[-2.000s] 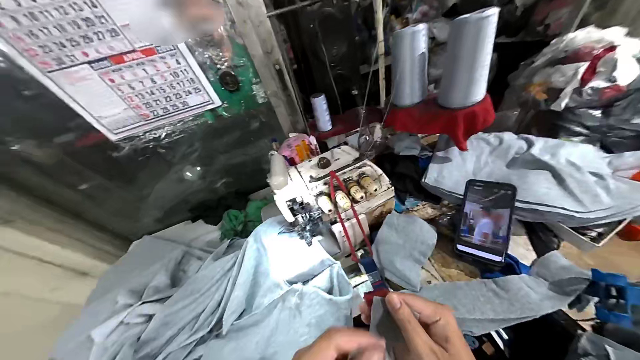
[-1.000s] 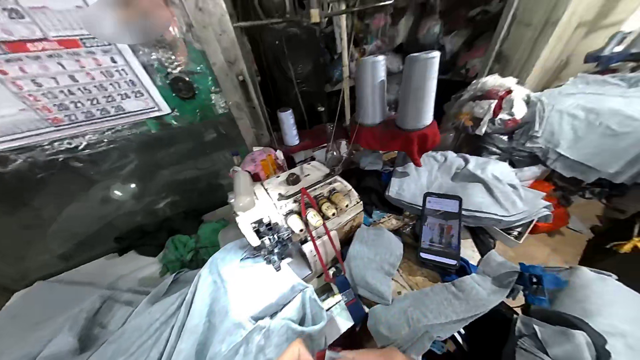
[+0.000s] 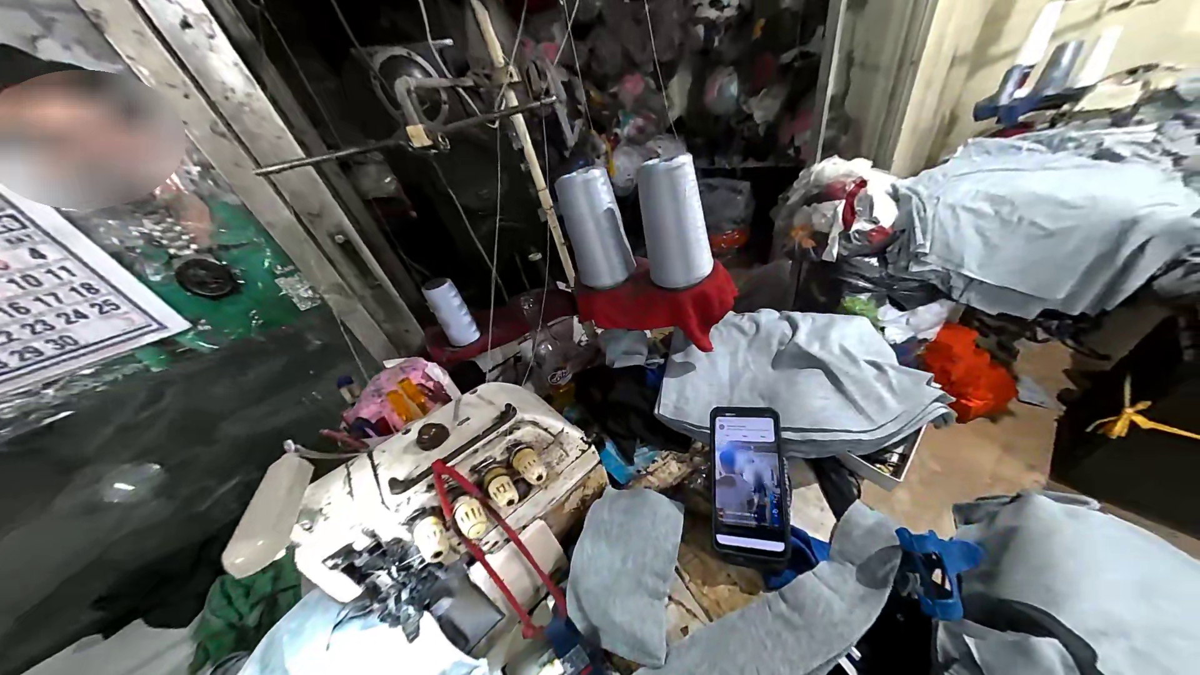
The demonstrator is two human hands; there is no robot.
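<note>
Neither of my hands shows in the head view now. At the lower left stands a white overlock sewing machine [image 3: 375, 469] with several tension dials [image 3: 502, 487] and a red cord [image 3: 502, 530] looped over it. Light grey-blue fabric [image 3: 347, 642] lies under its needle area. To the right of the machine lie a cut grey fabric piece [image 3: 626, 572] and a longer grey strip [image 3: 787, 614]. A smartphone [image 3: 750, 487] with a lit screen stands tilted among them. Two large grey thread cones [image 3: 675, 220] sit on red cloth [image 3: 647, 300] behind, with a smaller spool [image 3: 452, 312] to their left.
A stack of grey fabric [image 3: 806, 380] lies behind the phone, and more grey fabric [image 3: 1050, 225] is piled at the upper right. A blue plastic clamp [image 3: 940, 572] is at the lower right. A thread stand rod [image 3: 525, 141] rises behind the machine. A calendar [image 3: 75, 291] hangs at the left.
Both hands, seen at the bottom edge two seconds ago, have gone out of view. The view has swung right and upward.
</note>
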